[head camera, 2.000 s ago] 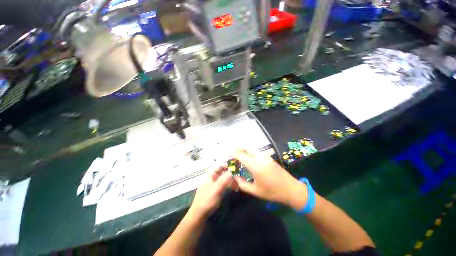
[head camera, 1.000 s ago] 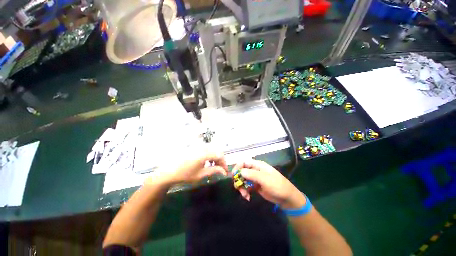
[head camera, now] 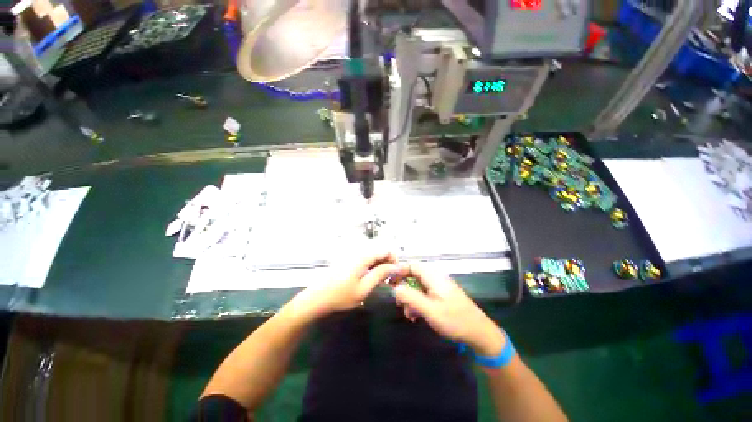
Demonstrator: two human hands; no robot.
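Note:
My left hand (head camera: 350, 284) and my right hand (head camera: 441, 302) meet at the front edge of the machine's pale base plate (head camera: 462, 218). A small circuit board (head camera: 410, 283) shows between them, held in my right hand and partly hidden by the fingers. My left fingertips are pinched together beside it; what they hold is too small and hidden to tell. The small metallic fixture (head camera: 373, 227) stands on the base below the soldering tip (head camera: 368, 188), beyond my hands. A blue band is on my right wrist.
A black tray (head camera: 569, 239) with green boards lies right of the machine. White plastic parts (head camera: 202, 222) lie in a heap to the left. Paper sheets with more white parts lie at both far sides. The soldering head (head camera: 359, 107) and beige hood (head camera: 289, 37) hang above.
My hands were apart a second ago and are now together. The board in my right hand is now more covered by fingers. The camera view has turned, shifting the machine to the right.

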